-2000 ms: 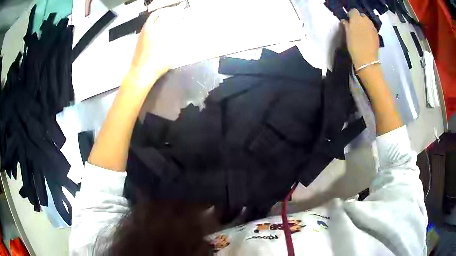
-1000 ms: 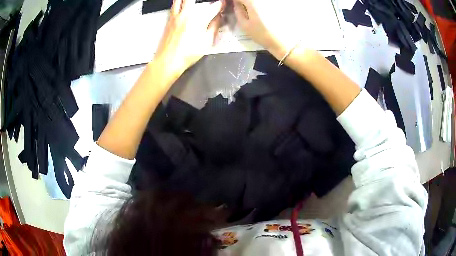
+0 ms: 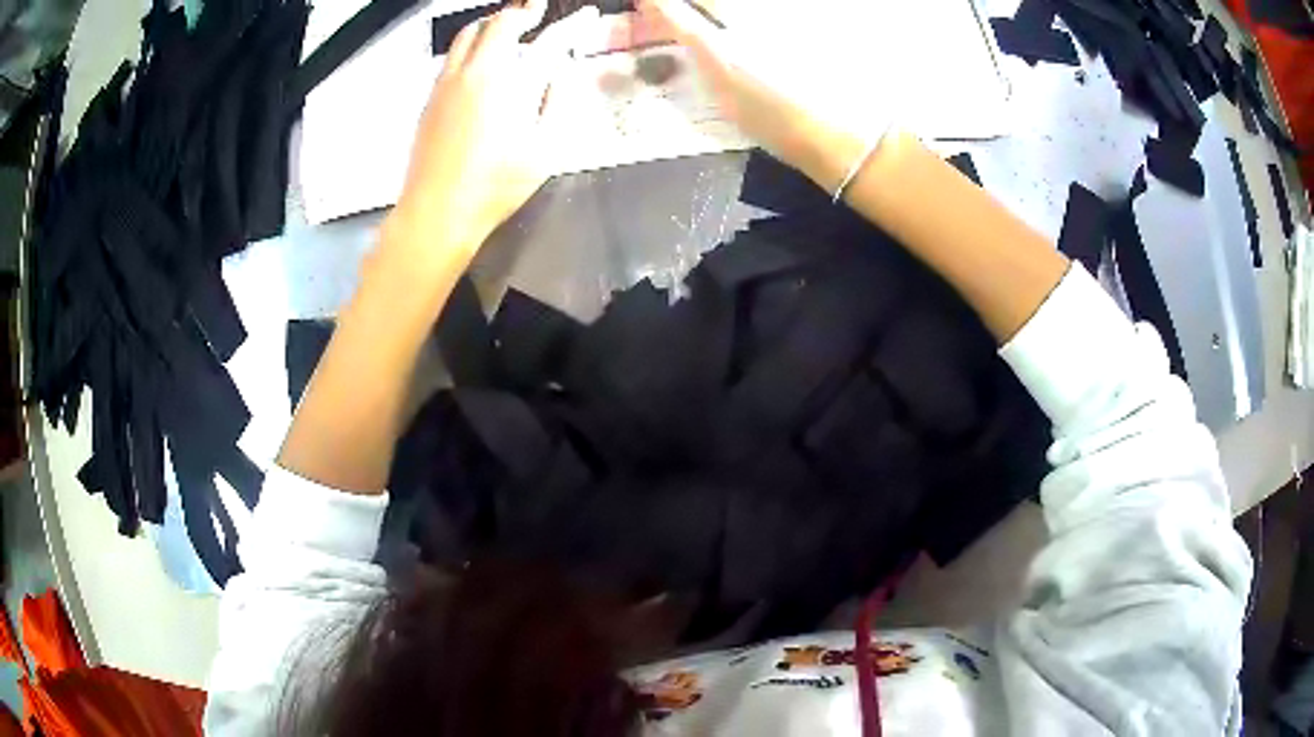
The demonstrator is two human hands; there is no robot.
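Observation:
My left hand (image 3: 483,130) and my right hand (image 3: 706,72) are at the top edge over the white machine bed (image 3: 894,72). A small piece of black strip (image 3: 562,17) shows at the left fingertips, partly cut off by the picture's edge. The fingertips of both hands are cut off or overexposed, so their grip is unclear. A dark oval mark (image 3: 657,68) shows on the bed between the hands. A large heap of black strips (image 3: 721,418) lies between my forearms, nearest my body.
Long black strips (image 3: 130,259) lie in a tangled pile at left. Short black pieces (image 3: 1131,58) are scattered at upper right. Thin black strips lie at far right beside a white narrow item (image 3: 1301,310). Orange-red cloth (image 3: 87,691) is at lower left.
My right hand has moved from the short pieces at upper right to the bed beside my left hand. Since the last earlier frame, the hands are slightly farther apart.

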